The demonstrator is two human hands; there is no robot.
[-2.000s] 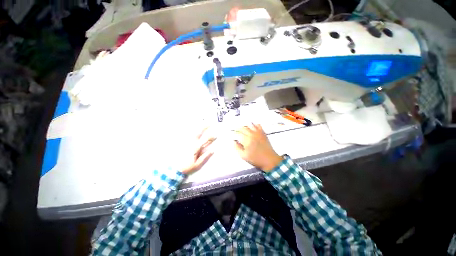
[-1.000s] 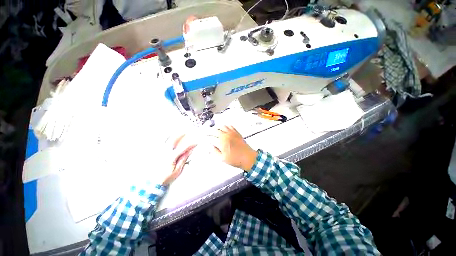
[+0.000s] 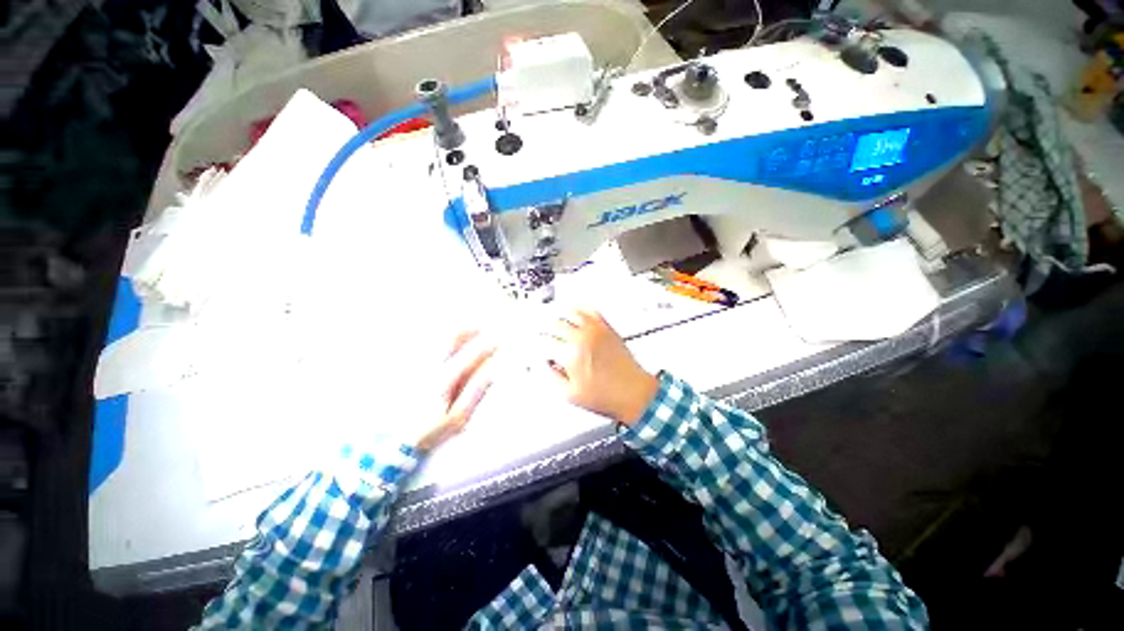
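A large white garment panel (image 3: 284, 358), badly overexposed, lies on the table left of the needle and reaches the presser foot and needle (image 3: 533, 286) of the white and blue sewing machine (image 3: 727, 158). My left hand (image 3: 459, 392) lies low on the white cloth left of and in front of the foot, fingers apart. My right hand (image 3: 597, 367) is just in front of the foot, fingers bent, fingertips down on the white cloth. Glare hides the cloth edges between my hands, any small piece there, and whether my right fingers grip cloth.
Orange-and-black snips (image 3: 700, 289) lie on the bed beside a dark block (image 3: 666, 244). White cut pieces (image 3: 857, 293) lie at right. A crumpled white bundle (image 3: 185, 253) is at far left. A blue tube (image 3: 370, 130) curves behind the needle end. The table's worn front edge (image 3: 555, 454) is near me.
The camera view has shifted and turned, moving the machine in the picture. Both hands stay close to the presser foot, with small finger shifts. The left panel's lower edge shows more than two seconds ago.
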